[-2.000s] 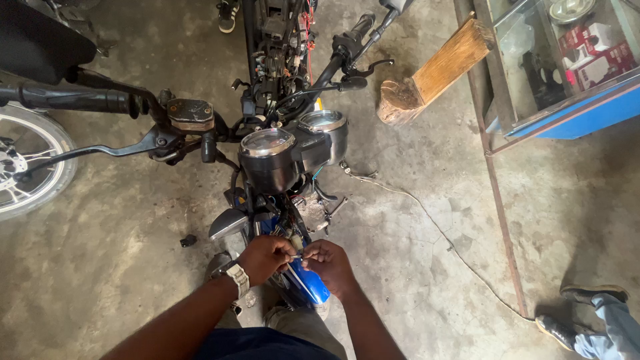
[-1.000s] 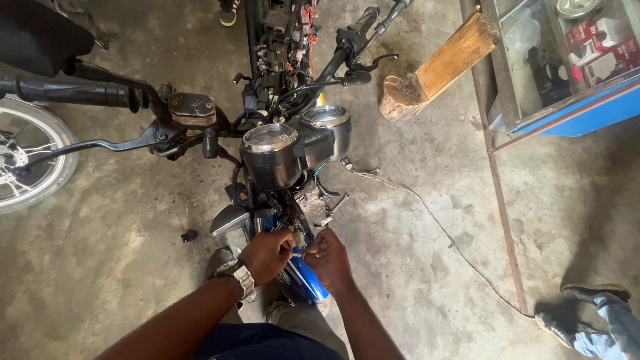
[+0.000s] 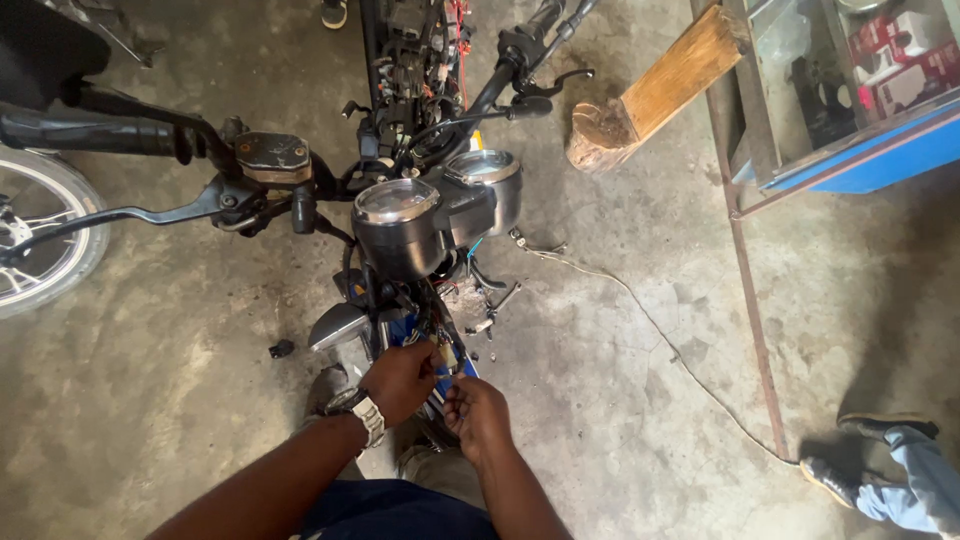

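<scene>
My left hand [image 3: 403, 381], with a watch on its wrist, has its fingers closed on a thin wire of the motorcycle's wiring harness [image 3: 444, 330]. Close beside it, my right hand [image 3: 478, 417] pinches a small wire end between thumb and finger. A pale connector [image 3: 448, 357] shows just above the fingertips. Both hands are over the blue front fender [image 3: 470, 369], below the twin instrument gauges [image 3: 439, 214]. The exact wire ends are partly hidden by the fingers.
The handlebar's brake lever [image 3: 172, 210] reaches left towards a spoked wheel [image 3: 82, 247]. A wooden block [image 3: 675, 75] stands upper right near a glass display case [image 3: 795, 82]. A long cord [image 3: 652, 330] crosses the floor to another person's shoe [image 3: 829, 480].
My hands stay close together at the wiring, with small finger movements. The pale connector shows more plainly above the fingertips than two seconds ago.
</scene>
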